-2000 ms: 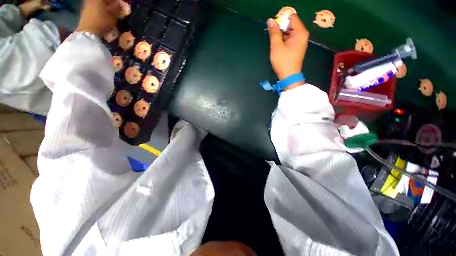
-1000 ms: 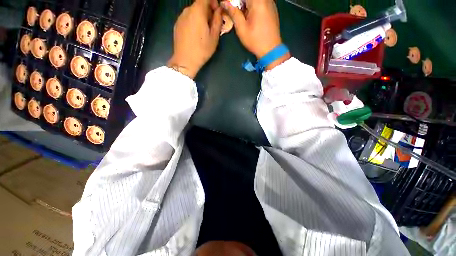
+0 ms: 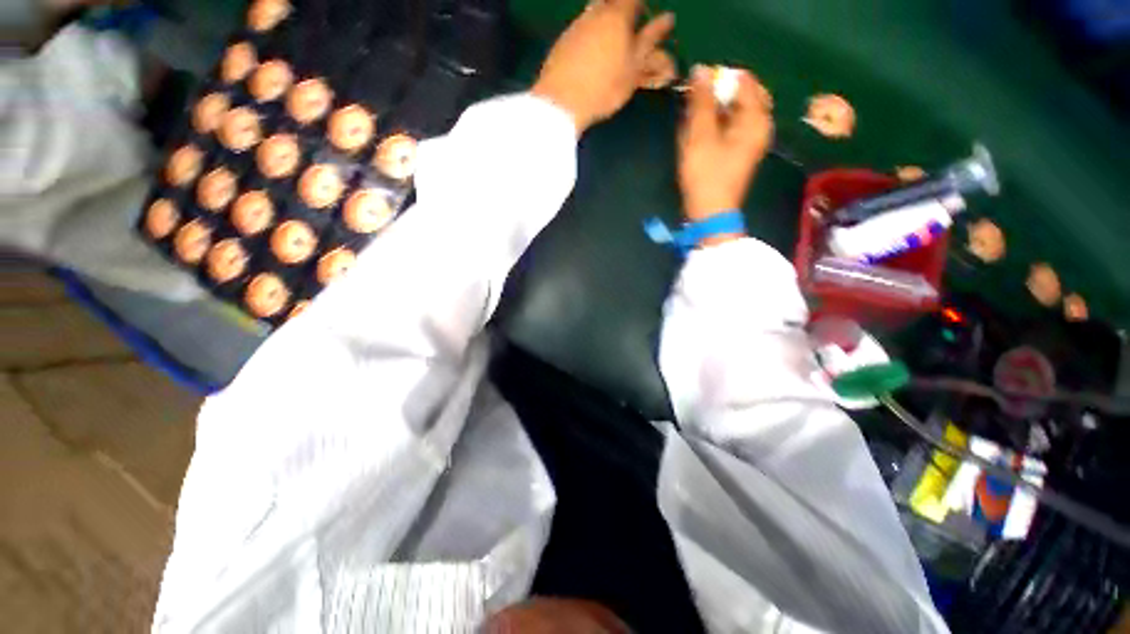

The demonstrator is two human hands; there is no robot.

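My left hand [image 3: 600,68] is over the bench at top centre, fingers spread, with a peach disc [image 3: 657,71] at its fingertips; blur hides whether it is gripped. My right hand [image 3: 722,143], with a blue wrist band [image 3: 696,230], holds a small white item [image 3: 726,84], perhaps a tube, mostly hidden in the fingers. A thin light line shows between the hands. A black tray [image 3: 409,50] at upper left has peach discs in many pockets, with empty pockets at its upper right. Another peach disc [image 3: 829,115] lies on the bench right of my right hand.
A red box [image 3: 874,297] holds a syringe [image 3: 911,187], a printed tube [image 3: 895,229] and a clear barrel [image 3: 875,280]. More discs lie beyond it. A green-ended item [image 3: 871,380] with a cable is beside my right forearm. Another person's sleeve [image 3: 87,149] is at far left.
Since one second ago my hands have come apart, my right hand now farther right in view. The view has shifted and turned, and the tray appears tilted and partly behind my left sleeve.
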